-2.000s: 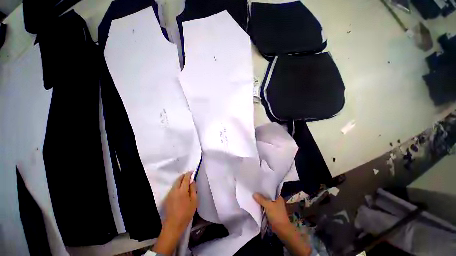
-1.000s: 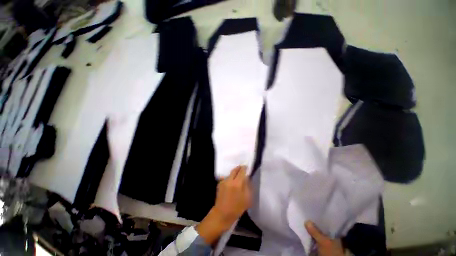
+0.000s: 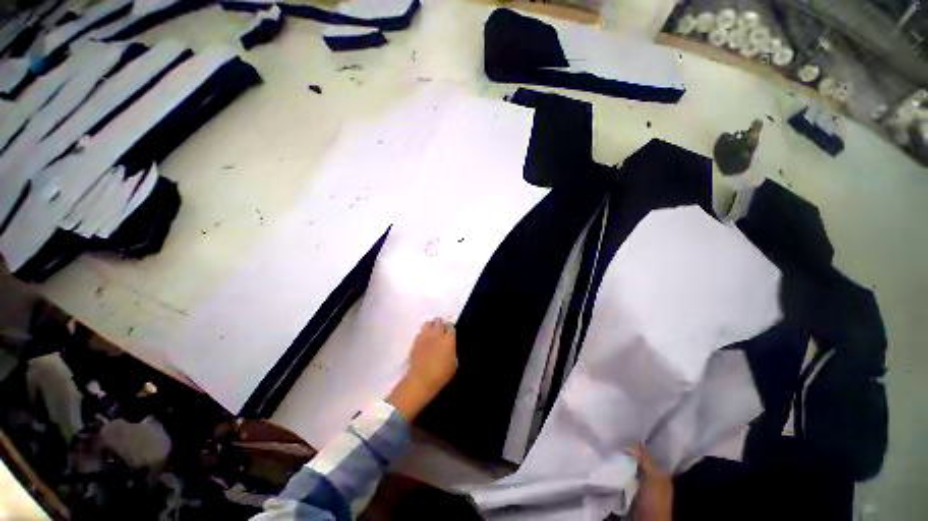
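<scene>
My right hand, partly cut off by the bottom edge, is shut on crumpled white paper marker pieces, which hang over dark cut panels at the right. My left hand is at the near edge of another large white paper piece, beside a long black panel stack. Its fingertips are bent against the paper; whether they grip it I cannot tell. A dark narrow wedge shows in a gap of this paper.
Paper-topped strip stacks lie at the left. A dark stack with paper lies at the far side, near a small dark tool. Scraps lie beyond the table edge at lower left. White rolls stand at upper right.
The view has swung left. My left hand has moved from the right-hand panels to the large paper at the left. The paper over the two right-hand panels is now bunched in my right hand, showing more dark fabric.
</scene>
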